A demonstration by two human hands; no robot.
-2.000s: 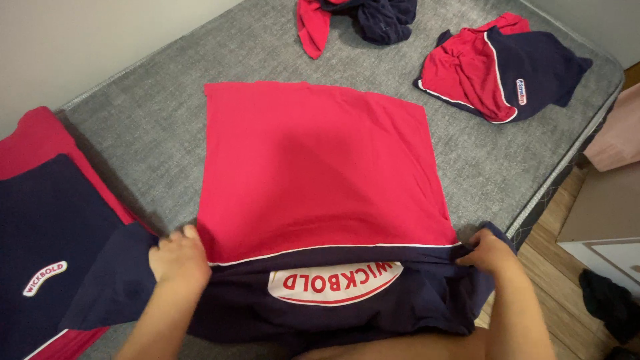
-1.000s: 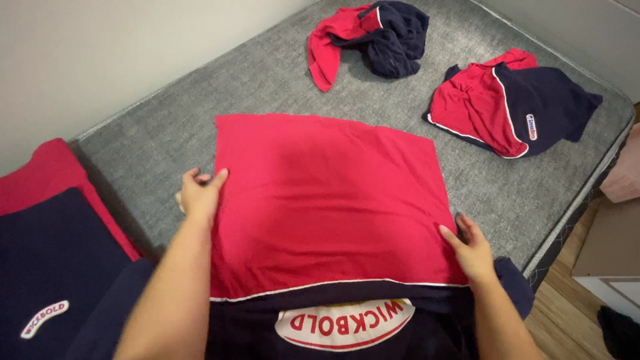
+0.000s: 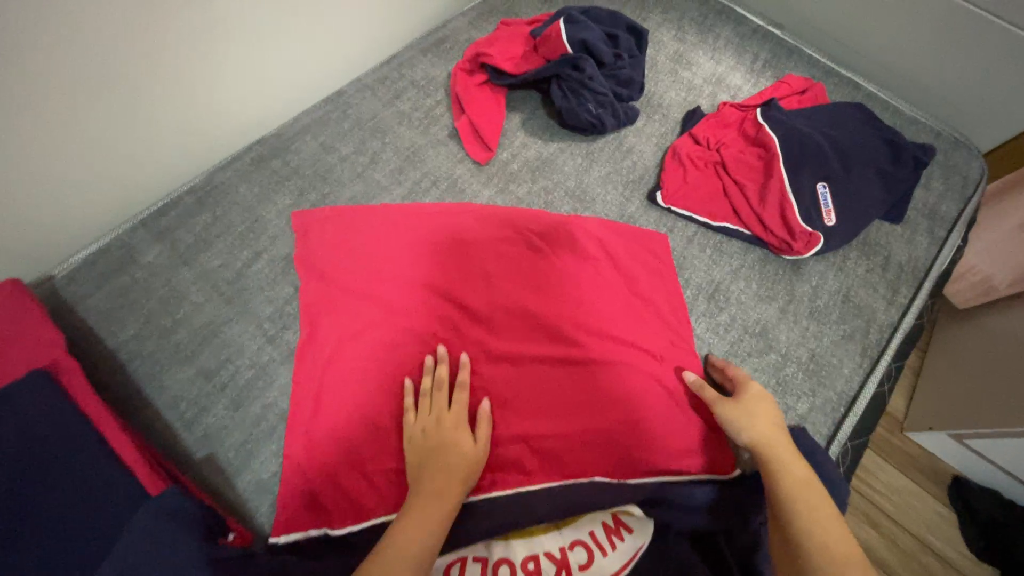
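Observation:
A red and navy shirt [image 3: 496,320] lies spread on the grey mattress, its red part away from me, with white piping between the colours and a printed logo near the bottom edge. My left hand [image 3: 444,432] rests flat on the red cloth, palm down, fingers spread. At the red part's right edge is my right hand [image 3: 732,400], thumb on top of the cloth and fingers curled beside the edge; whether they pinch it is not clear.
On the grey mattress [image 3: 200,264] lie a crumpled red and navy garment [image 3: 596,80] and another with a small badge [image 3: 848,176]. More red and navy clothing [image 3: 64,464] is at the left. A pale wall [image 3: 160,96] borders the mattress; a box-like piece [image 3: 968,368] stands at right.
My left hand has moved from the shirt's left edge onto the middle of the red cloth. My right hand has gone from the piping up along the right edge.

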